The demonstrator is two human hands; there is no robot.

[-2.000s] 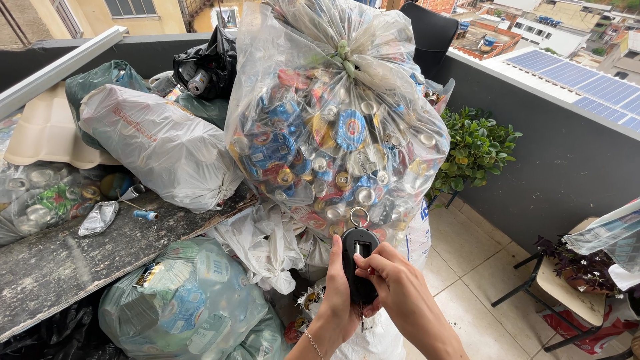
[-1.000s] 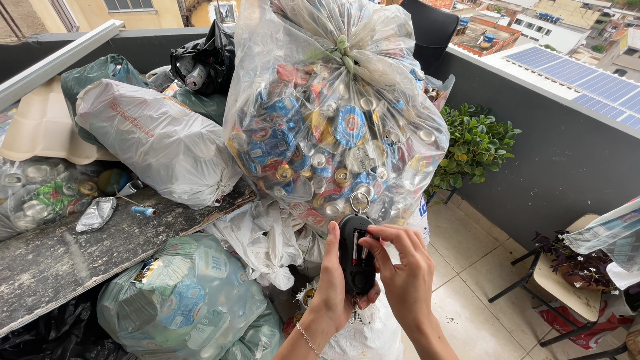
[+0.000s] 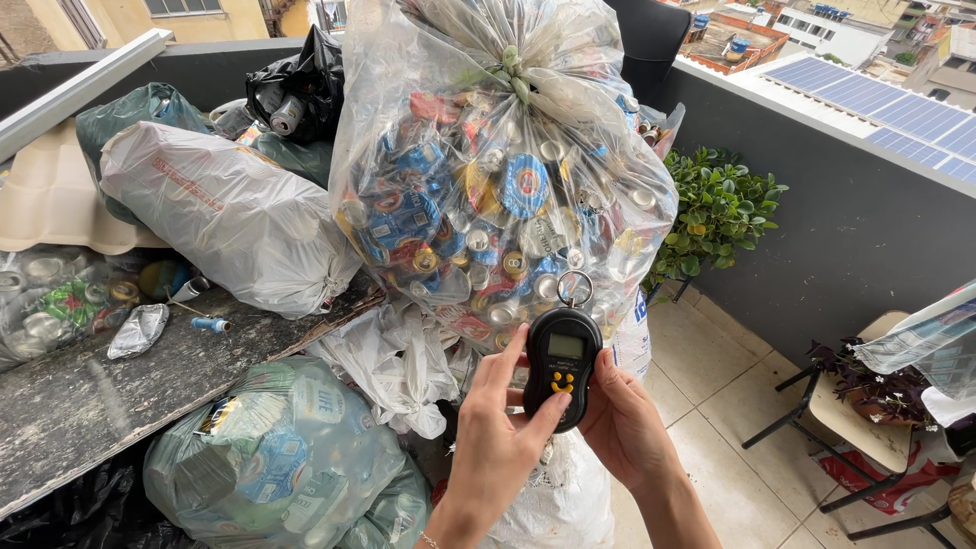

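Note:
A black digital hanging scale with a metal ring on top, a blank-looking small display and yellow buttons is held upright at the lower centre. My left hand grips it from the left, the thumb on the buttons. My right hand holds its right edge with the fingers partly hidden behind it. Directly beyond stands a large clear plastic bag of crushed drink cans, knotted at the top. Whether a hook hangs below the scale is hidden by my hands.
A worn board at left bears a white plastic bag and a crushed can. A translucent green bag lies below. A leafy plant stands by the grey wall; a chair holds a potted plant.
The scale has been turned so its display and yellow buttons face me; earlier its back was showing. My left thumb has moved onto the buttons, and my right hand has shifted to the right edge.

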